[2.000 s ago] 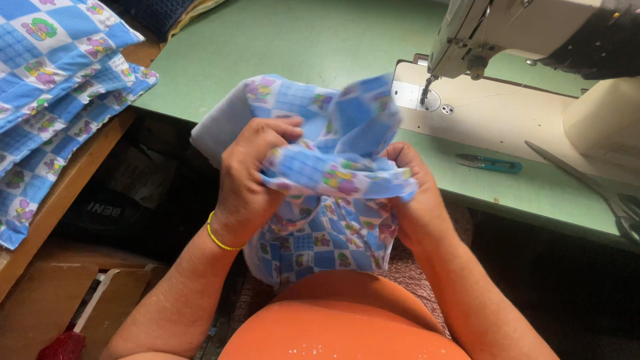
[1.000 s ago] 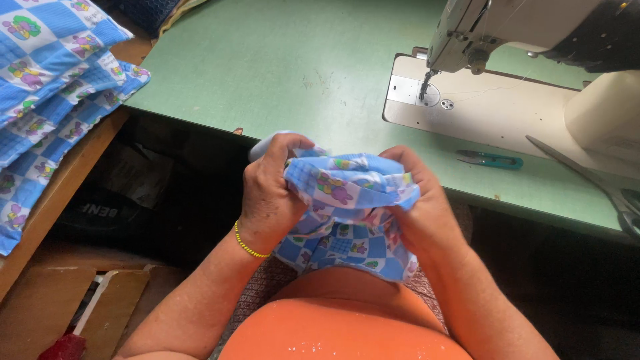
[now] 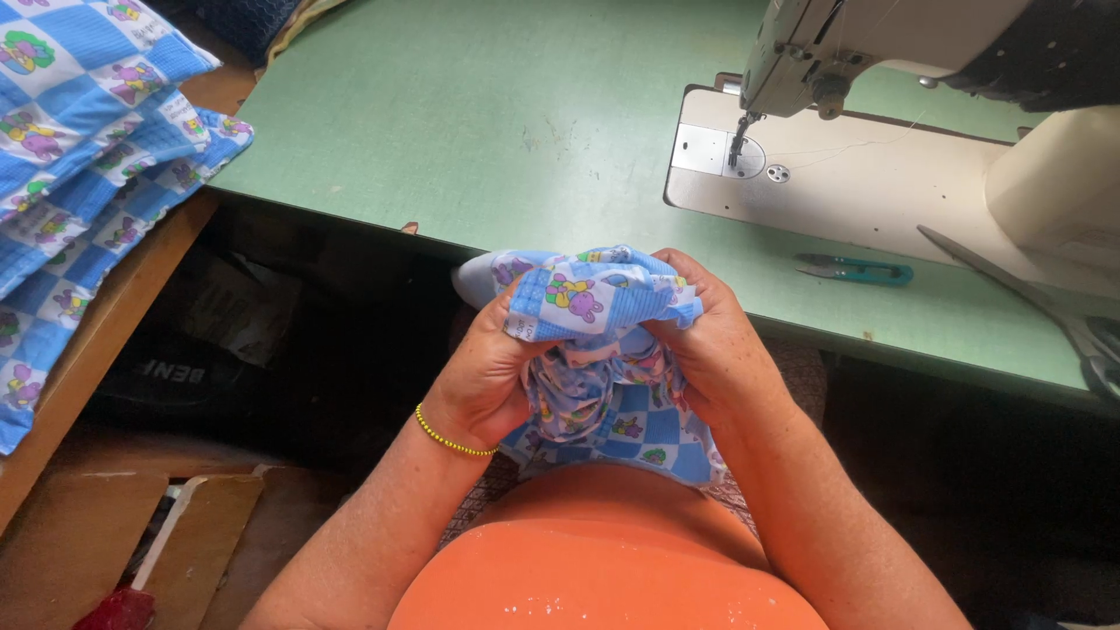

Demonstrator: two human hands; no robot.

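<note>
A blue-and-white checked cloth piece printed with purple cartoon animals is bunched up between my hands, above my lap at the table's front edge. My left hand, with a yellow beaded bracelet at the wrist, grips its left side, thumb inward. On the right side, my right hand pinches the gathered edge between thumb and fingers. The lower part of the cloth hangs down against my orange top. Folds hide some fingertips of both hands.
An industrial sewing machine stands on the green table at the right. Teal-handled thread snips and large scissors lie before it. Matching cloth pieces are stacked at the left, over a wooden edge.
The cloth was spread higher and looser over the table edge two seconds ago; now it is gathered lower and more compactly between both hands, which have kept hold of it.
</note>
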